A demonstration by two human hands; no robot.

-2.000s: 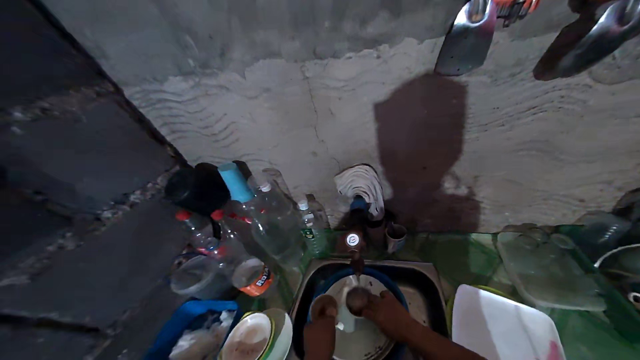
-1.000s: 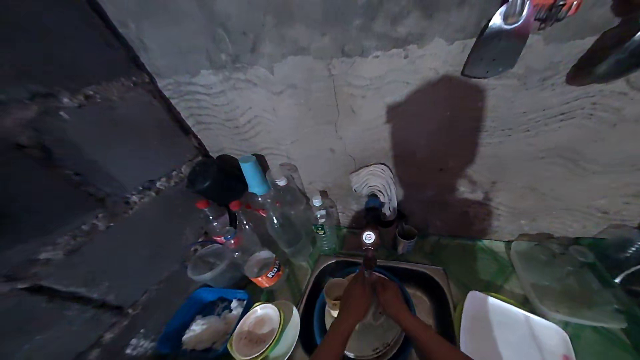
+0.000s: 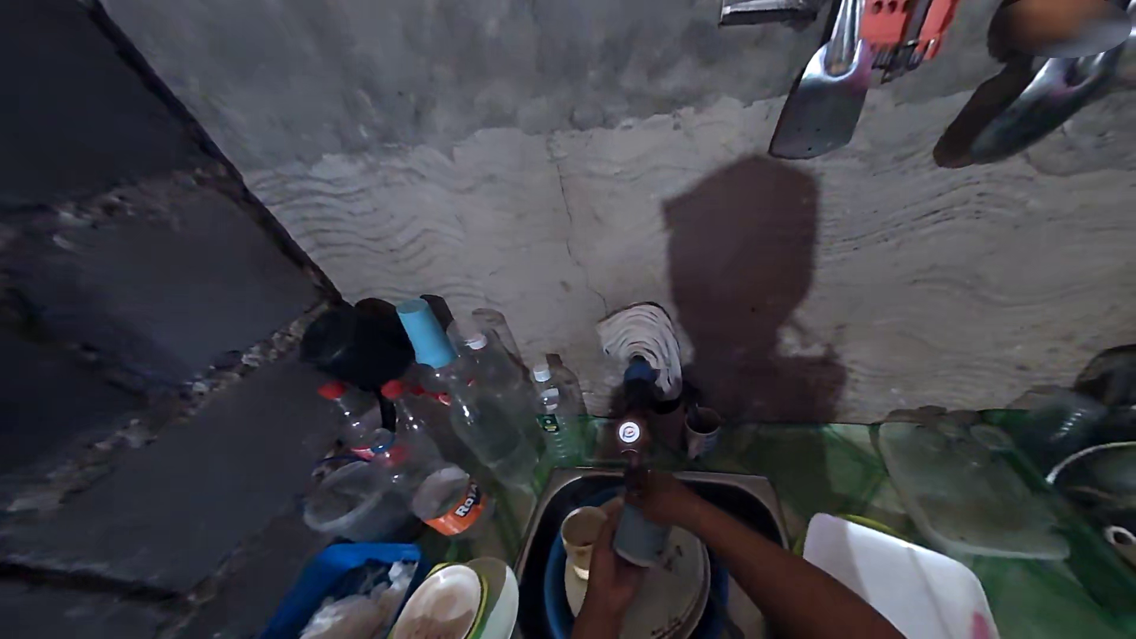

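Note:
Over the metal sink (image 3: 765,508), under the faucet (image 3: 631,435), both hands are on a grey cup (image 3: 641,535). My left hand (image 3: 614,555) grips its side from the left, and my right hand (image 3: 658,499) is at its upper end, below the spout; the right fingers are partly hidden. Beneath them a blue basin (image 3: 556,568) holds pale plates (image 3: 683,590). A beige cup (image 3: 582,530) stands in the basin just left of my left hand.
Plastic bottles (image 3: 484,417) and a blue bin (image 3: 306,581) are on the left, beside stacked bowls (image 3: 444,603). A small cup (image 3: 703,426) stands behind the sink. To the right lie a white tray (image 3: 887,577) and a clear container (image 3: 967,488). A metal spatula (image 3: 821,102) hangs on the wall.
Two seconds ago the hands were apart in the basin, the right on a round, dark item. Both are now together on the grey cup under the faucet.

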